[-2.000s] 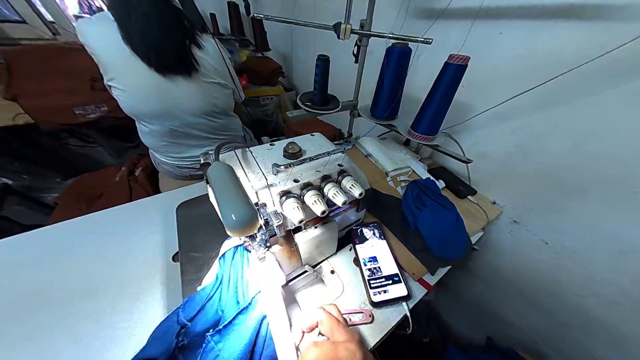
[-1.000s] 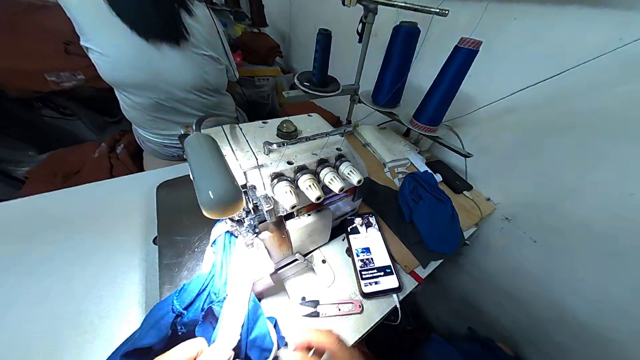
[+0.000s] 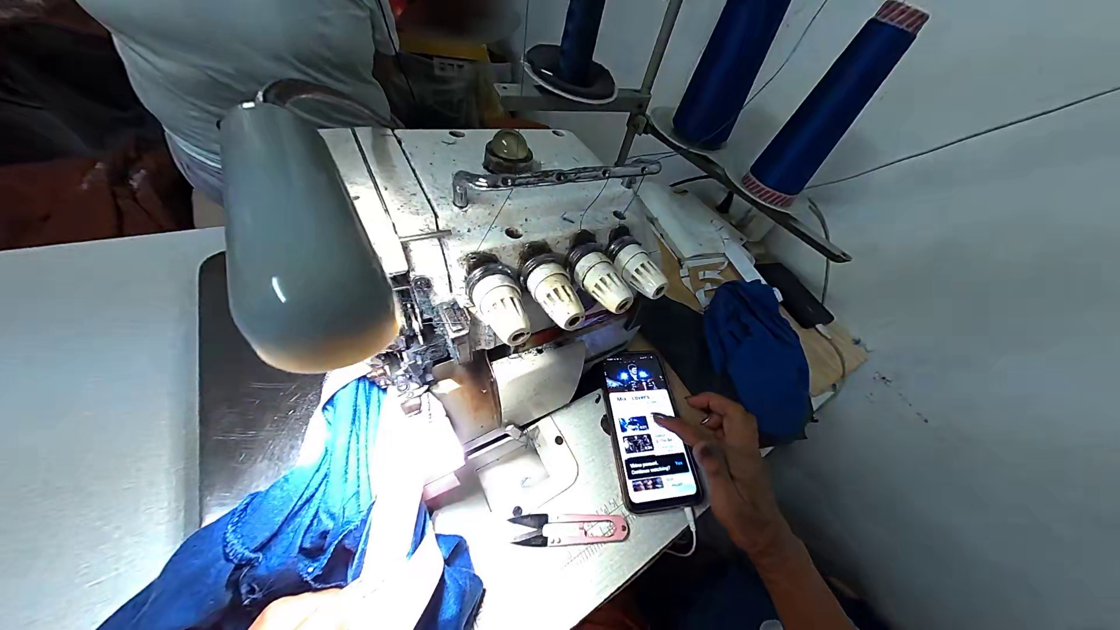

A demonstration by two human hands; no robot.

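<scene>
My right hand is over the right side of a smartphone with a lit screen, index fingertip at the screen and the other fingers apart. My left hand is at the bottom edge, partly hidden by blue fabric and a white strip; its fingers cannot be made out. The fabric runs up to the needle area of an overlock sewing machine. Pink-handled thread snips lie on the machine's plate, left of the phone.
A grey lamp hangs over the needle area. Blue thread cones stand on a rack behind. Dark blue cloth and a black device lie right of the machine. A white table spans the left. A person stands behind it.
My right hand has moved right, from beside the snips to the phone. The phone's screen shows different content. The view has moved closer to the machine.
</scene>
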